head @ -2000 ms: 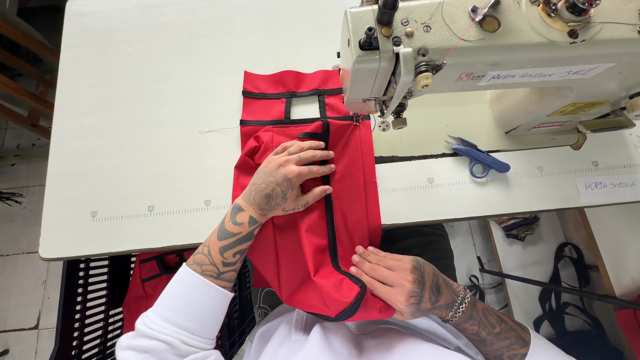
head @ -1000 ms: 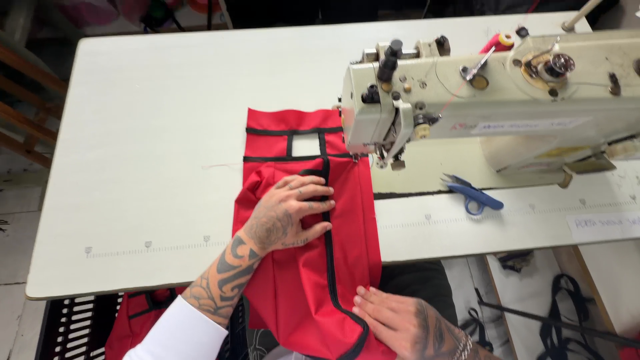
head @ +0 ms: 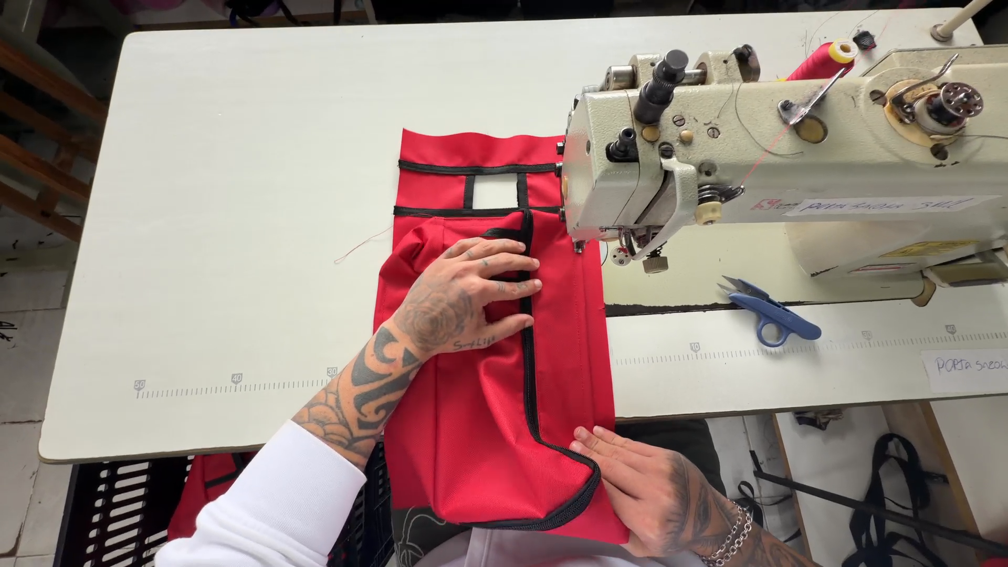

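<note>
A red fabric piece with black trim and a small rectangular opening lies partly on the table and hangs over its front edge. My left hand lies spread on it, fingertips on the black zipper tape that runs down the piece and curves near the bottom. Lower right, my right hand touches the fabric's right edge beside that curve; its thumb is hidden, so its hold is unclear. The sewing machine's needle area is over the fabric's upper right part.
Blue thread snips lie right of the fabric, below the sewing machine arm. A red thread spool stands behind the machine. Under the table's left front is a black plastic crate with red fabric; black straps are at lower right.
The view has shifted, showing more of the table's far side. Both hands remain at about the same places on the red fabric.
</note>
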